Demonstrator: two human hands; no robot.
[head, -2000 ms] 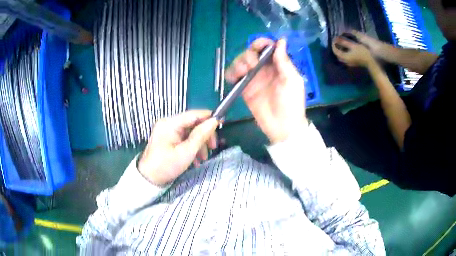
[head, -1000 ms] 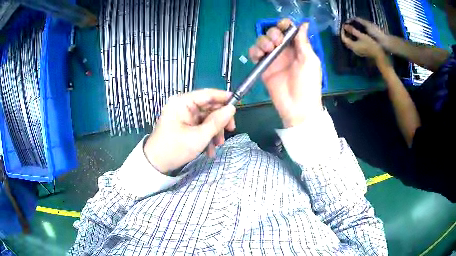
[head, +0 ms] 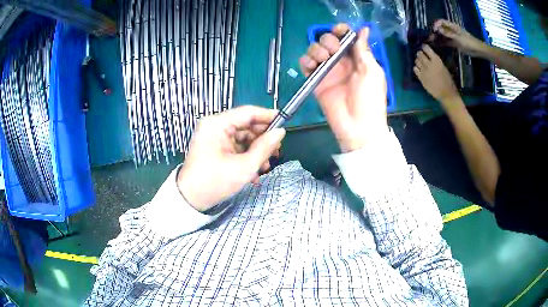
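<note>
A silver telescopic tube (head: 315, 78) with a dark joint band near its lower end slants between my hands in front of my chest. My left hand (head: 231, 153) is shut on its lower end, thumb and fingers around the part just below the band. My right hand (head: 350, 90) is shut on its upper end, thumb and fingers pinching it near the tip. The tip reaches just past my right fingers. My fingers hide the lower end of the tube.
A row of tubes (head: 177, 78) lies left of centre. A blue tote (head: 75, 162) of rods stands far left. Thin rods (head: 277, 54) lie mid-bench. A small blue bin (head: 383, 66) and plastic bag (head: 384, 15) are behind my right hand. A coworker's hands (head: 435, 69) work at the right.
The held tube has moved up and right with both hands since the earliest frame, and its joint band now shows. The coworker's hands have moved apart.
</note>
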